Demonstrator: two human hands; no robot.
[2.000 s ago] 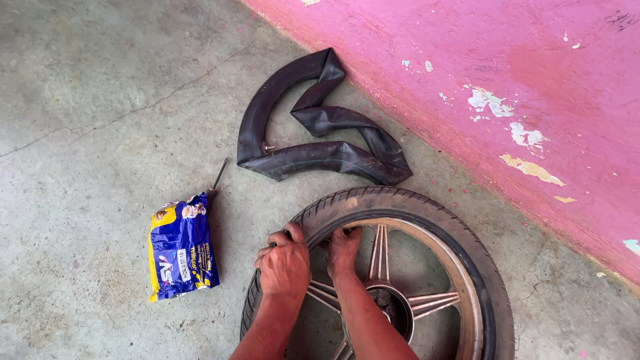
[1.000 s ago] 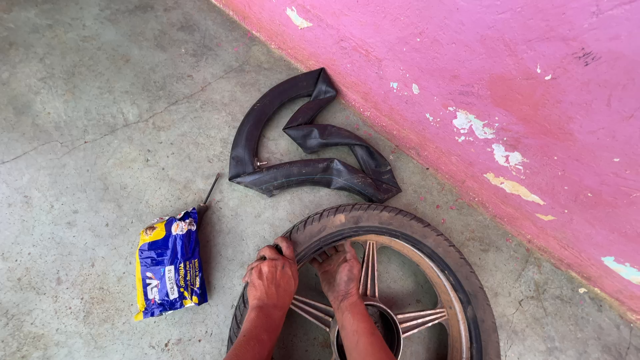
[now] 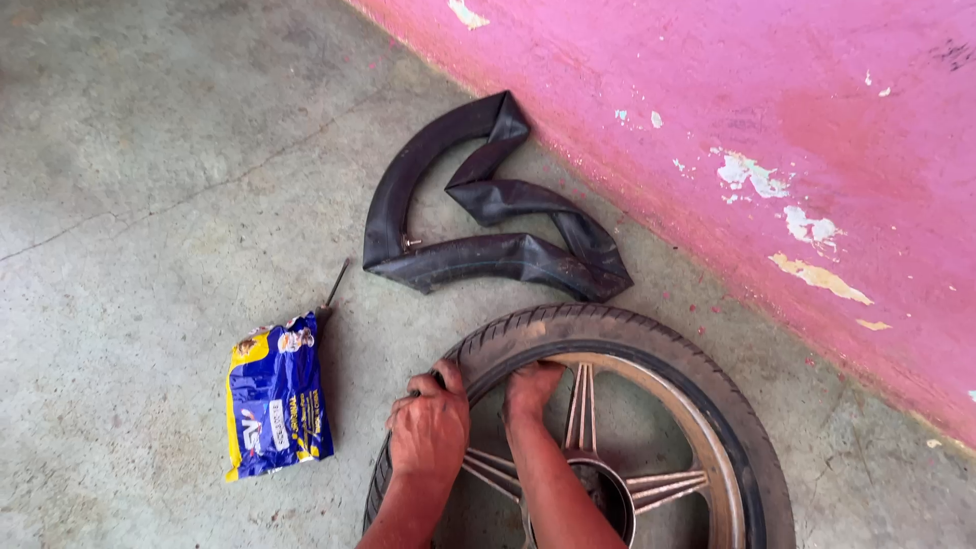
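A spoked alloy motorcycle wheel (image 3: 720, 457) with a black rubber tyre (image 3: 648, 335) around it lies flat on the concrete floor. My left hand (image 3: 431, 415) grips the tyre's outer edge at its upper left, fingers curled over the tread. Between two spokes, my right hand (image 3: 534, 381) reaches through to the inner side of the rim; its fingertips are hidden under the rim. Above the wheel lies a flat, folded black inner tube (image 3: 496, 259) with a metal valve stem (image 3: 412, 242).
A blue and yellow plastic packet (image 3: 282, 404), which bears writing, lies left of the wheel. The thin metal shaft of a tool (image 3: 338, 284), probably a screwdriver, sticks out from beside it. A pink wall (image 3: 762, 114) with peeling paint borders the floor at the upper right.
The fingers of my right hand, seen spread against the rim a second ago, are now tucked under it. My left hand stays on the tyre's edge.
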